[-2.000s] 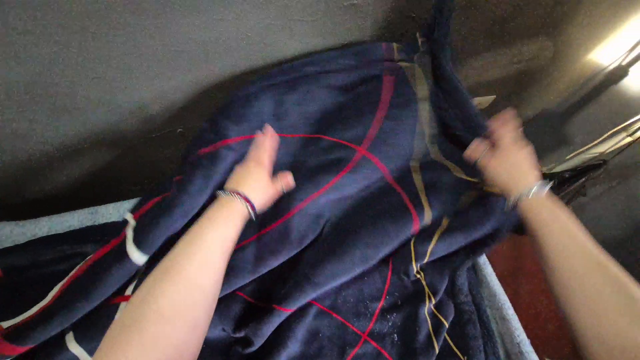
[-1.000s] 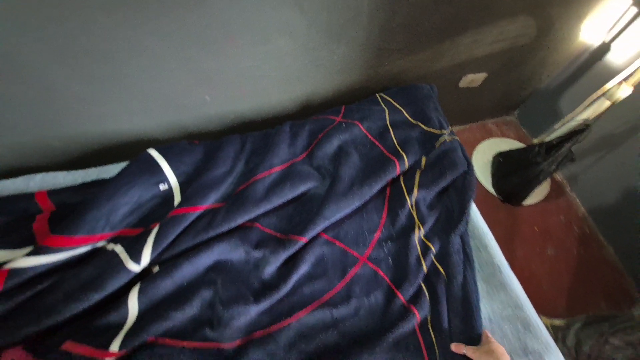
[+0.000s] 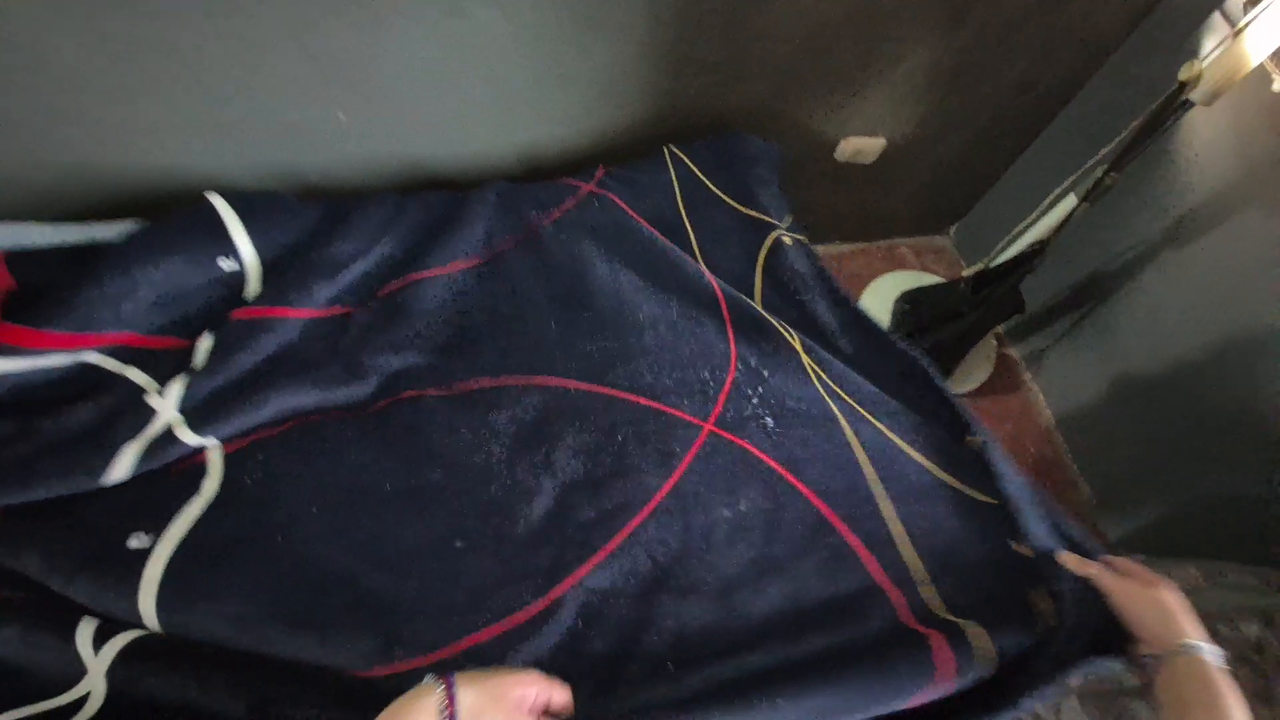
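A dark navy plush blanket [image 3: 560,440] with red, white and gold curving lines spreads across most of the view, lying over a bed. My right hand [image 3: 1130,595] is at the lower right with its fingers on the blanket's raised edge, pinching it. At the bottom middle, my left hand [image 3: 510,694] lies over the near part of the blanket, its fingers curled; whether cloth is held in it is hidden. Shallow folds run across the blanket's left side.
A dark grey wall [image 3: 400,90] runs behind the bed. Beyond the blanket's right edge are a reddish floor [image 3: 1020,420] and a round white object [image 3: 972,368] with black cloth over it. A pale fixture [image 3: 860,150] is on the wall. Light enters at the upper right.
My right hand has come into fuller view with the blanket's right edge, which is now lifted and stretched outward. My left hand, out of view one second ago, is back at the bottom.
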